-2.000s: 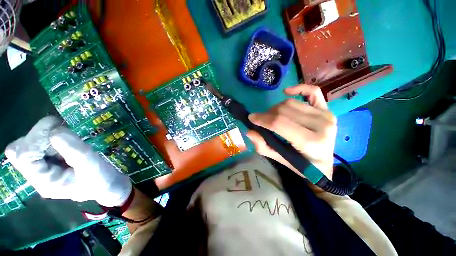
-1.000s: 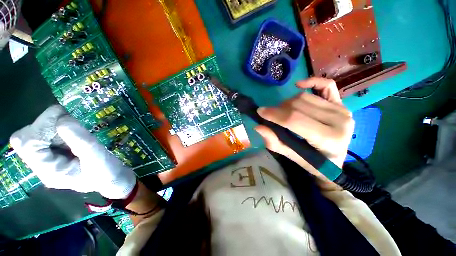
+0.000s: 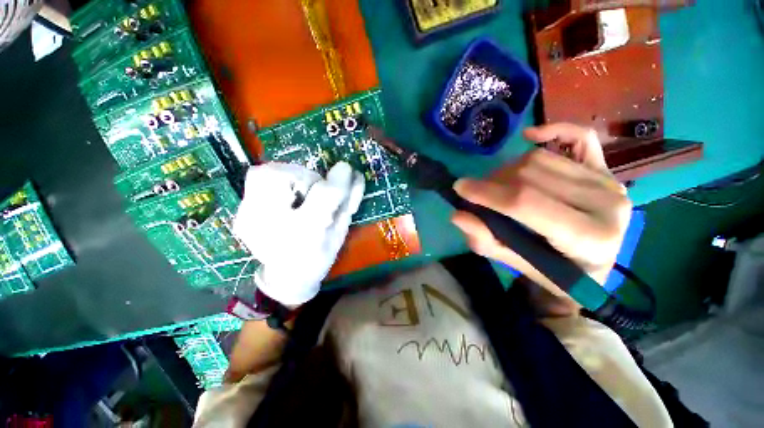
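Note:
A green circuit board (image 3: 381, 194) lies on the orange pad (image 3: 276, 58), with paired round metal parts near its back edge. My right hand (image 3: 549, 209), bare, holds the soldering iron (image 3: 511, 238); its tip end is just over the board's right side, and I cannot tell if it touches. My left hand (image 3: 297, 221), in a white glove, is over the board's left front part and hides it. Its fingers are bent together; I cannot tell whether they hold anything.
Overlapping circuit boards (image 3: 159, 171) lie left, with more boards (image 3: 33, 242) at the far left. Behind are a blue parts tray (image 3: 444, 134) with silvery grains, a tip cleaner (image 3: 452, 12) and a brown fixture (image 3: 595, 92). A blue stool (image 3: 630, 238) shows at right.
My left hand has moved right, from over the left boards to the single board. My right hand and the iron sit slightly further right in the picture, as the whole view has shifted.

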